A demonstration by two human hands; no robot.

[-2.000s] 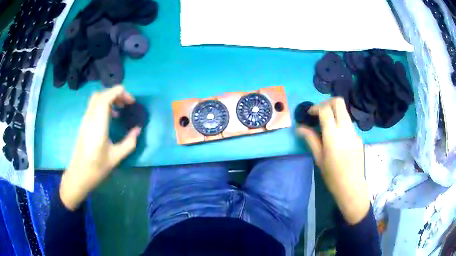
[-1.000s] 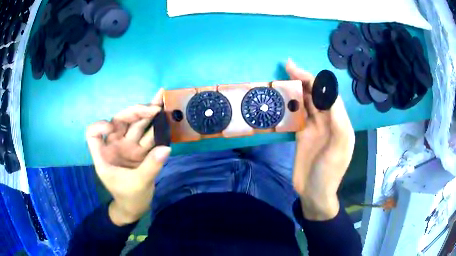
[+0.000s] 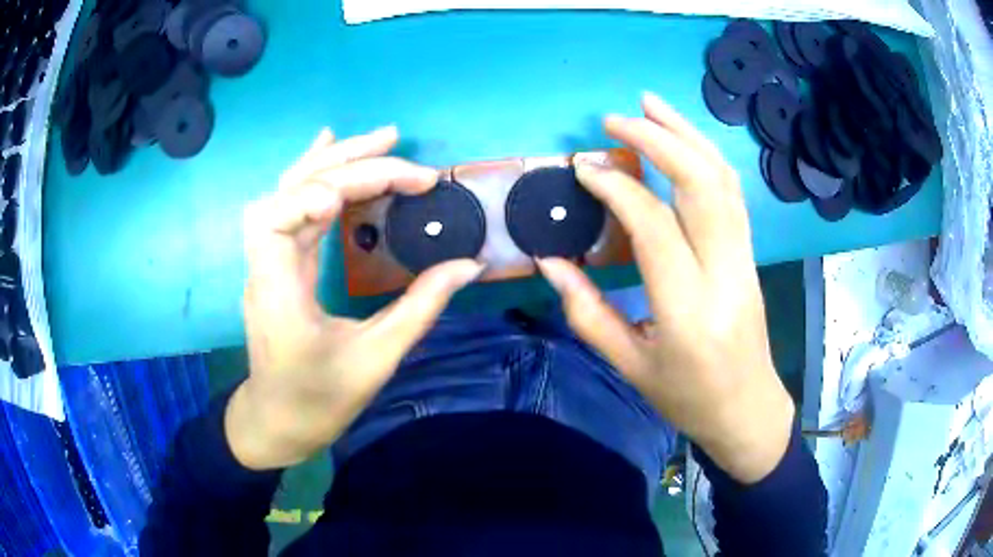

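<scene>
The orange-brown holding block [image 3: 502, 232] lies at the bench's near edge. A matt black disc [image 3: 411, 235] with a pale centre hole covers its left recess. A second black disc [image 3: 558, 234] covers its right recess. The spoked round parts are hidden beneath the discs. My left hand [image 3: 338, 283] holds the left disc between thumb at the lower edge and finger at the upper edge. My right hand [image 3: 675, 272] holds the right disc the same way and hides the block's right hole. Whether the discs are fully seated, I cannot tell.
Loose heaps of black discs lie at the left [image 3: 142, 93] and right [image 3: 844, 120]. A white sheet [image 3: 610, 9] is at the back. A crinkled clear bag [image 3: 967, 196] is at the right rim, a white machine [image 3: 926, 435] lower right, blue plastic [image 3: 131, 435] lower left.
Both hands have moved inward from the block's ends and brought the discs over the two recesses, covering the spoked parts. Earlier, the hands went from beside the block to its ends with discs in them.
</scene>
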